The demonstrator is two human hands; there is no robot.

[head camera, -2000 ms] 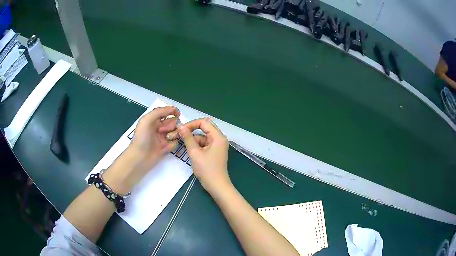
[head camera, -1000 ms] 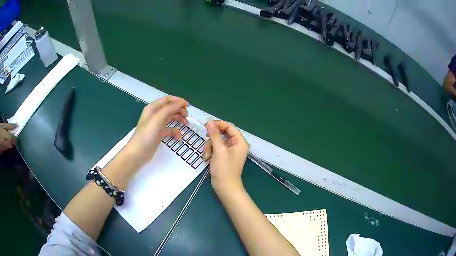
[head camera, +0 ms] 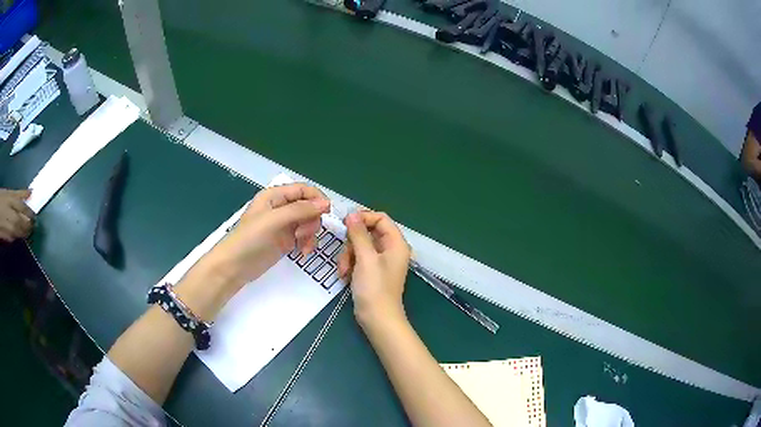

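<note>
A white sheet (head camera: 259,321) with rows of black-outlined rectangles lies on the dark green bench under my hands. My left hand (head camera: 279,221) is above the sheet, fingers curled, thumb and index close together near its top edge. My right hand (head camera: 377,258) is just to the right, thumb and index pinched at a small pale piece. A whitish bit shows between the two hands; whether my left fingertips hold it too, I cannot tell.
A black unit (head camera: 110,213) lies left, beside a white strip (head camera: 79,154) touched by another person's hand (head camera: 15,215). A slim metal tool (head camera: 455,298), dotted cream sheet (head camera: 496,390) and crumpled white paper (head camera: 602,414) lie right. Black units (head camera: 542,54) line the belt's far side, beyond a metal post (head camera: 154,67).
My left hand has closed its fingertips and moved toward my right hand. The other person's hand has come in at the left edge, and the white strip has shifted and looks wider.
</note>
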